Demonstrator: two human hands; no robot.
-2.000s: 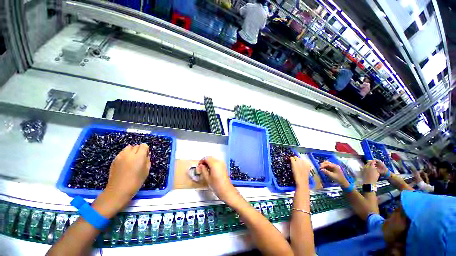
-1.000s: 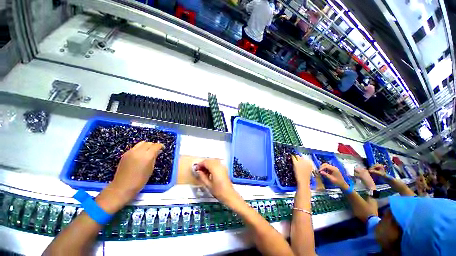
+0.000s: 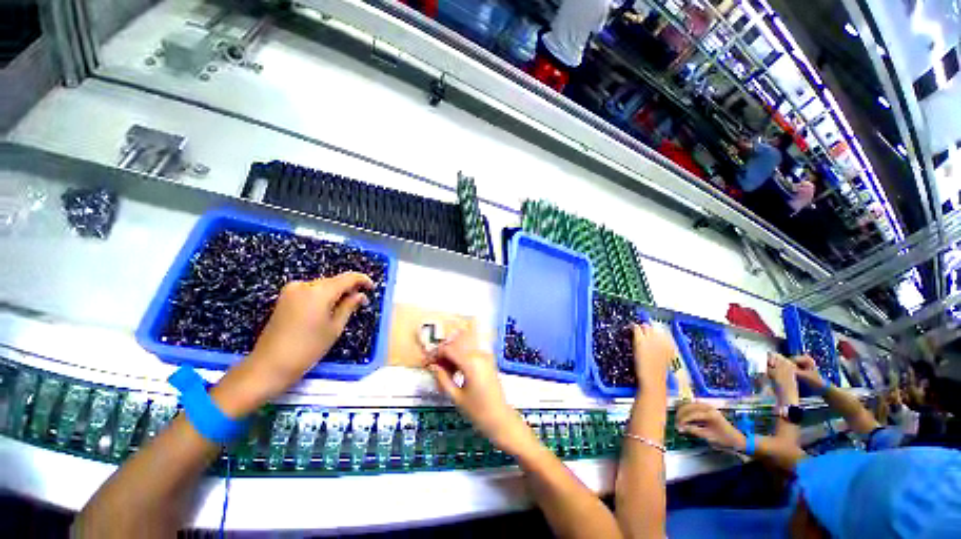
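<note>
A blue parts bin (image 3: 158, 335) heaped with small dark components (image 3: 237, 279) lies at the left. My left hand (image 3: 306, 321), with a blue wrist strap, is over its right part, thumb and fingertips close together. My right hand (image 3: 474, 381) is right of this bin, fingers bent, near the lower edge of a tan pad (image 3: 406, 335). A whitish ring-like item (image 3: 430, 335) lies on the pad by my right fingertips. Any small part between the fingers of either hand is too small to tell. Green circuit boards (image 3: 285, 437) run in a row below the bins.
A second blue bin (image 3: 548, 295) holds a few dark parts. Behind stand a black slotted rack (image 3: 358, 208) and green-edged strips (image 3: 590, 247). A clear bag (image 3: 90, 211) lies far left. Neighbours' hands (image 3: 655, 353) and a blue cap (image 3: 896, 495) are at the right.
My right hand has moved down off the whitish item, towards the boards. My left hand has shifted towards the full bin's right side. The whole view has tilted slightly.
</note>
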